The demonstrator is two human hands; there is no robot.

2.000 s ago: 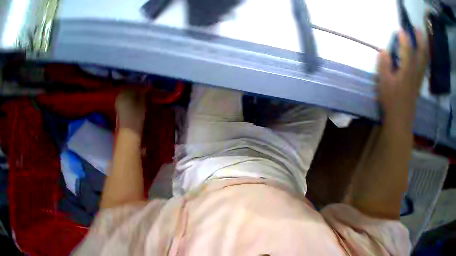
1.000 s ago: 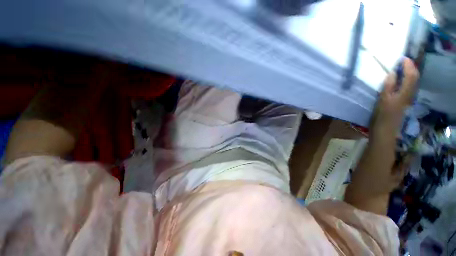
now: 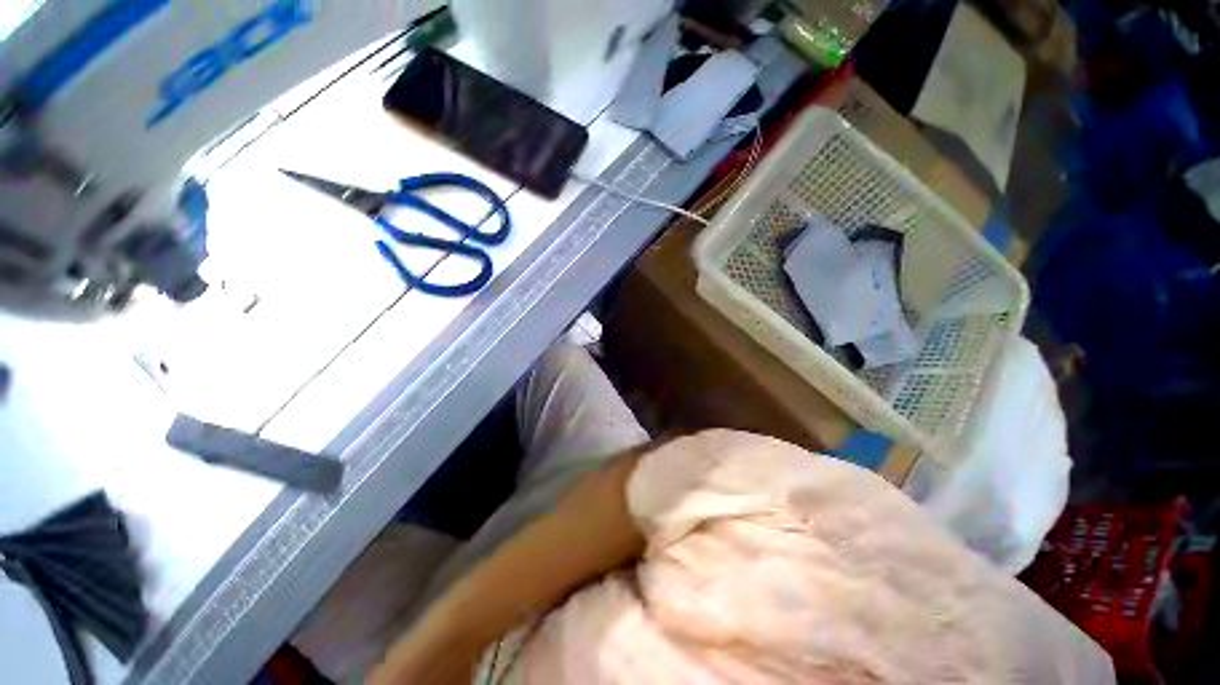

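Neither of my hands is in view. One bare forearm runs from a pale sleeve down to the bottom edge, which cuts it off before the hand. A small dark grey fabric strip (image 3: 254,452) lies across the white table near its ruler-marked edge (image 3: 388,428). Dark, fanned fabric pieces (image 3: 83,569) lie at the lower left. Blue-handled scissors (image 3: 435,230) lie with blades pointing left. The white sewing machine (image 3: 161,134) is at the upper left, with no fabric visible under its needle area.
A black phone (image 3: 484,121) with a white cable lies behind the scissors. Loose grey pieces (image 3: 702,101) lie at the table's far end. A cream basket (image 3: 749,315) holding grey pieces (image 3: 850,295) stands beside the table on a cardboard box (image 3: 736,348). A red basket (image 3: 1097,575) is at lower right.
The view has swung to the right and now shows the machine, scissors, phone and cream basket. The hand that was at the table edge has left the picture.
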